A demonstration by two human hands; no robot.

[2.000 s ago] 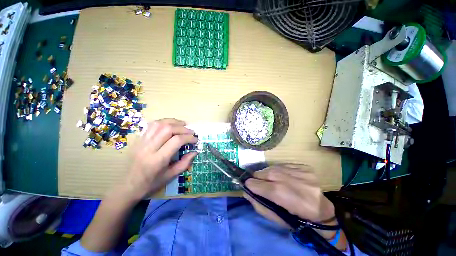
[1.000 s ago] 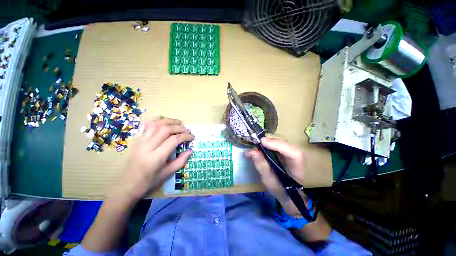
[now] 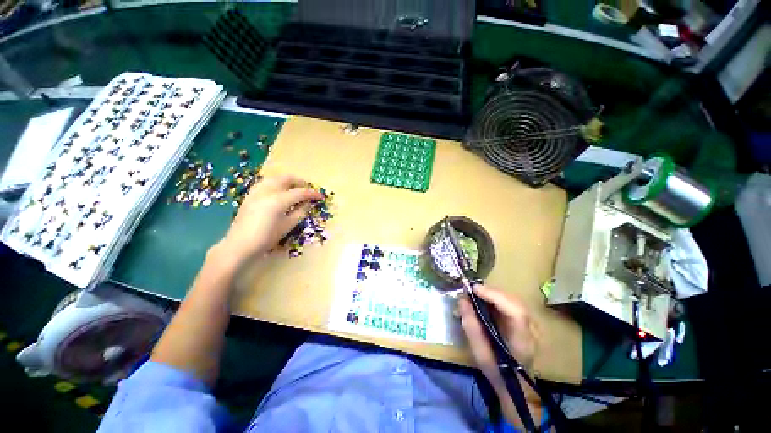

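Observation:
My left hand (image 3: 275, 211) is over the loose pile of small components (image 3: 314, 227) on the cardboard, its fingertips among them; whether it grips one cannot be told. My right hand (image 3: 505, 331) holds the black soldering iron (image 3: 483, 315), its tip over the round brown bowl (image 3: 482, 272), which holds silver-white bits and a yellow-green pad. The worked green board panel (image 3: 397, 296) lies on a white sheet (image 3: 345, 308) in front of me, with dark parts along its left side. No hand touches it.
A second green panel (image 3: 403, 161) lies farther up the cardboard (image 3: 355, 182). More components (image 3: 207, 184) lie on the green mat. A white component tray (image 3: 118, 161) is at left, black trays (image 3: 363, 80) behind. A round fan (image 3: 526, 127), an off-white solder feeder (image 3: 583, 254) and a wire spool (image 3: 680, 196) are at right.
My left hand has left the worked panel and moved to the component pile. The iron has moved from the panel to the bowl. The view has shifted, showing more trays at left and behind.

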